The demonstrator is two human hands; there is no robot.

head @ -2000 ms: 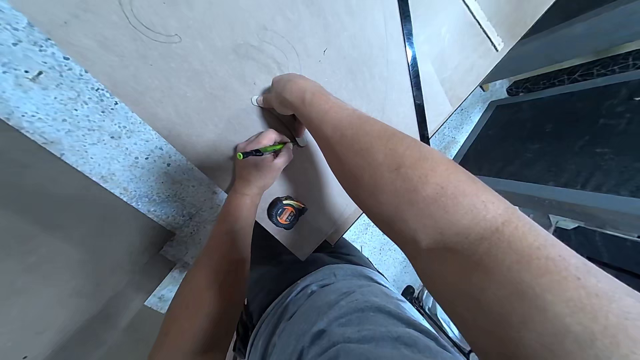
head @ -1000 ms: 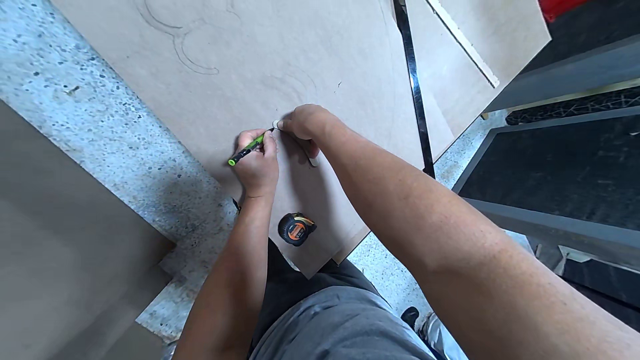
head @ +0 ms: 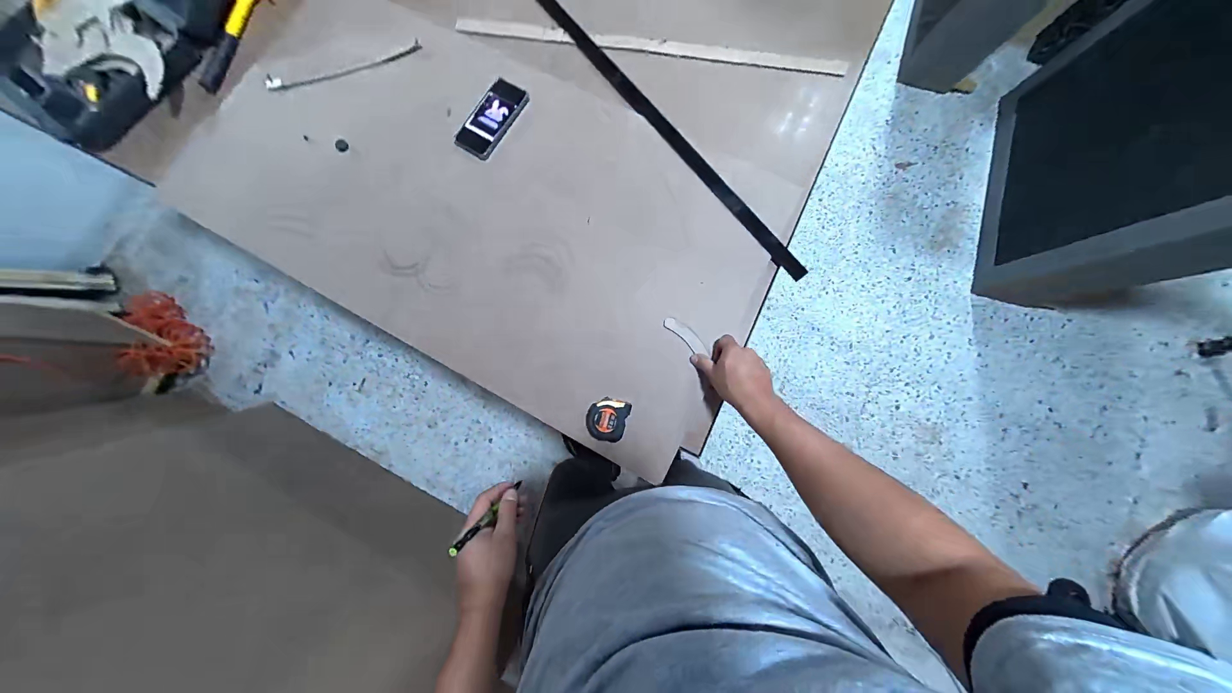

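My left hand (head: 491,539) is closed round a green and black pencil or marker (head: 474,533), low beside my left leg and off the brown board. The fingers of my right hand (head: 739,373) pinch one end of a small pale curved strip (head: 684,336) near the right edge of the large brown board (head: 500,318). A black and orange tape measure (head: 608,421) lies on the board near its close corner, between my two hands. Faint curved pencil lines show on the board farther up.
A long black metal strip (head: 674,140) crosses the board, with a pale thin strip (head: 654,48) behind it. A phone (head: 492,118) and a thin bent strip (head: 346,70) lie farther up. Dark framed panels (head: 1116,144) stand right; an orange-red bundle (head: 166,337) is at left.
My left hand with the pencil has come off the board to beside my leg. My right hand has moved to the board's right edge. The view has shifted and takes in more.
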